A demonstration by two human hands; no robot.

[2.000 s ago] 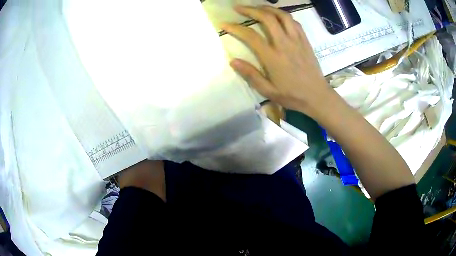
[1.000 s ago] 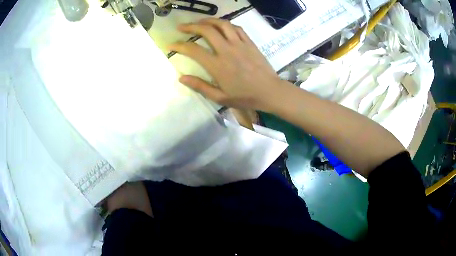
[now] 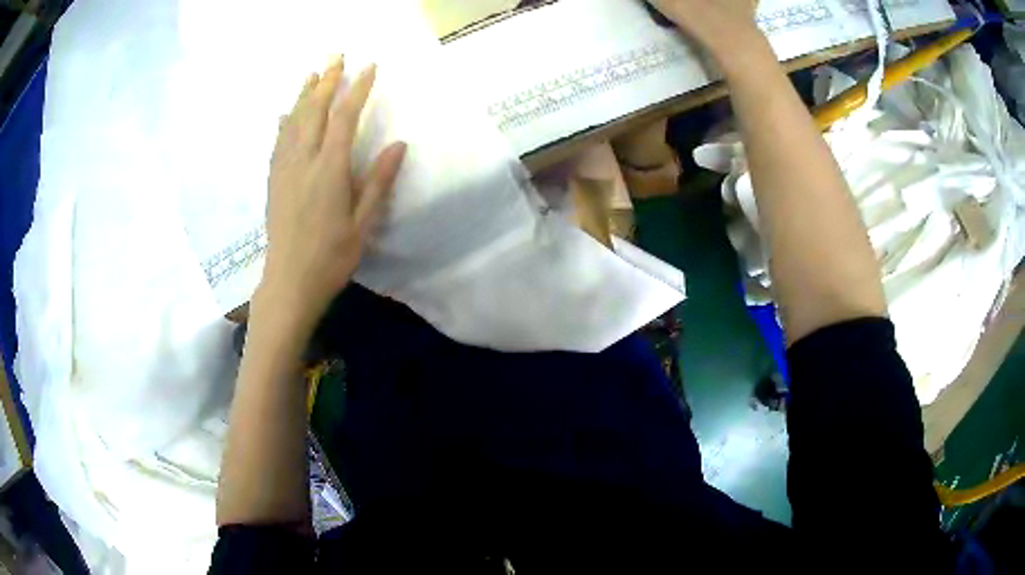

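Observation:
A large white garment piece [image 3: 483,258] lies over the table's front edge, with a pointed corner hanging above my dark-clothed lap. My left hand [image 3: 320,185] rests on its left part, back upward, fingers spread. My right hand [image 3: 708,17] is at the top edge of the picture over the white sewing table [image 3: 596,56], and its fingers are mostly cut off. A small dark edge shows beside it, too little to identify. The sewing machine head and needle are out of view.
A printed ruler scale [image 3: 584,84] runs along the table front. A big white cloth heap [image 3: 124,371] hangs at left. White cut pieces [image 3: 910,213] lie at right by a yellow tube [image 3: 888,84]. A white strip hangs at the table's right end.
My left hand has come out from under the cloth and table edge onto the cloth's top. My right hand has left the cloth and moved right and up. The machine parts have left view.

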